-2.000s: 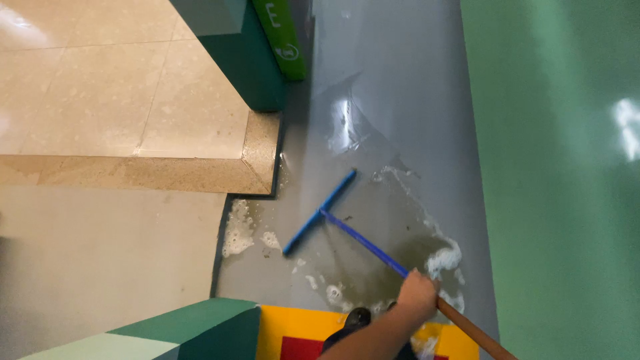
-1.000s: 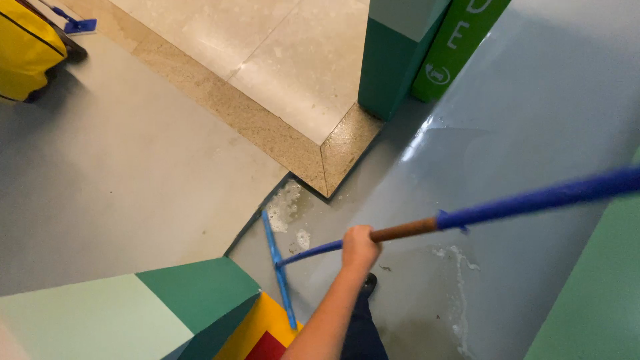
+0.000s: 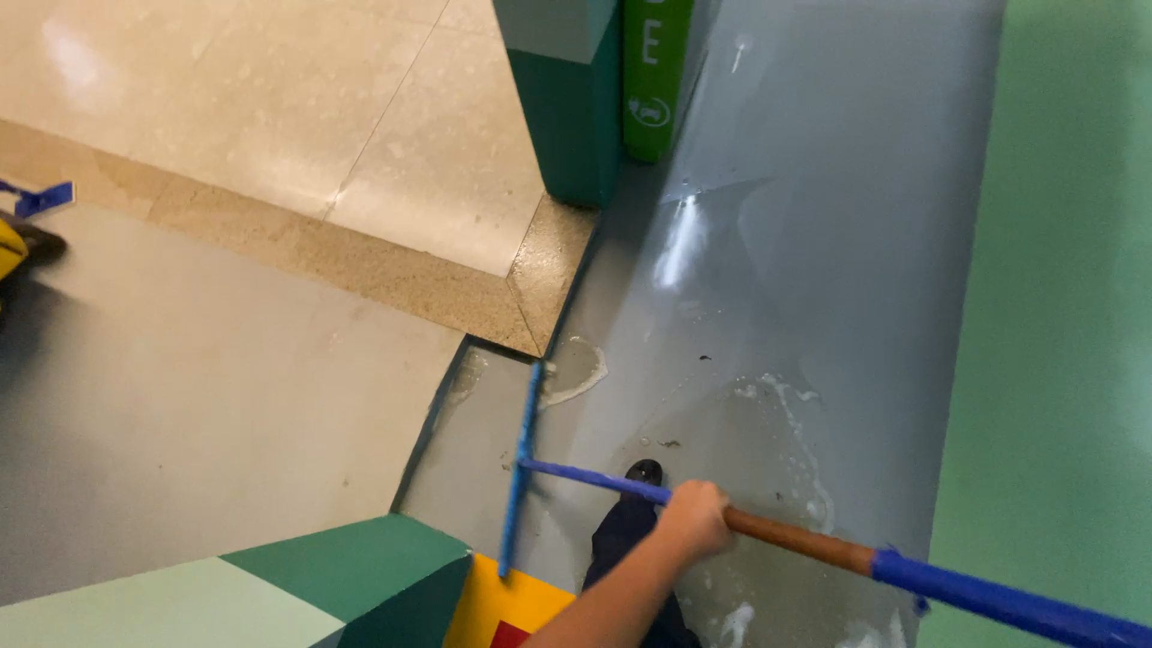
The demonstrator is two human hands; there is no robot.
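Note:
My left hand (image 3: 697,520) is closed around the pole (image 3: 796,538) of a floor squeegee, near where its blue section meets the brown one. The pole runs off past the lower right edge, wrapped in blue at that end. At its other end, the long light-blue squeegee head (image 3: 520,468) rests on the wet grey floor, by the corner of the stone edging. Foamy water (image 3: 796,441) and small debris lie to the right of the head. My right hand is out of view.
A dark shoe (image 3: 644,471) stands below the squeegee pole. Around are a green-painted column (image 3: 571,126), a green sign panel (image 3: 657,81), raised stone edging (image 3: 396,270) and a green-and-yellow block (image 3: 360,567). A yellow item (image 3: 11,247) and a blue tool (image 3: 45,198) are at far left.
The view has swung about. Two seconds ago the squeegee head lay out among the foamy water; now it is beside the stone corner and the yellow block. The left hand keeps hold of the pole.

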